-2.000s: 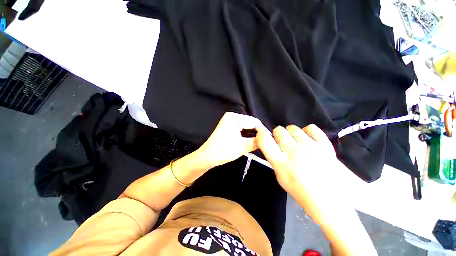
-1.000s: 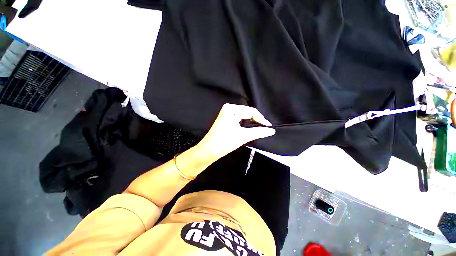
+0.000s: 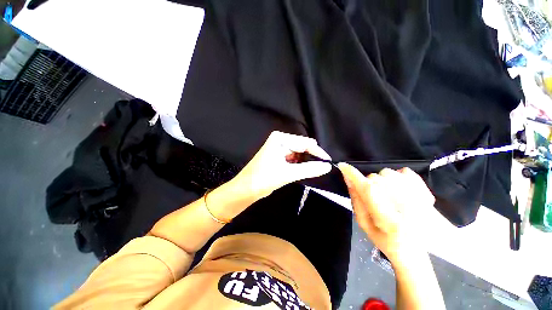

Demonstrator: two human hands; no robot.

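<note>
Large black fabric [image 3: 254, 72] drapes over the white table. My left hand [image 3: 284, 160] pinches its folded edge between thumb and fingers near the table's front edge. My right hand [image 3: 384, 200] is close beside it, thumb and forefinger at the same edge, other fingers curled. The folded edge [image 3: 387, 164] runs taut to the right, to a metallic clip [image 3: 445, 160] that grips it. A whitish tether [image 3: 493, 150] runs from the clip to the table's right side. No needle or thread can be made out at my fingertips.
A black crate [image 3: 42, 85] and heaped black cloth [image 3: 100, 175] lie at the left. A slim black tool [image 3: 515, 233] and a green object [image 3: 540, 197] are at the right, with clutter above. A dark faceted object [image 3: 542, 290] sits lower right. A red object [image 3: 375, 304] is on the floor.
My right hand, out of view one second ago, is back at the folded edge beside my left hand. My left hand keeps its pinch. The view has shifted slightly.
</note>
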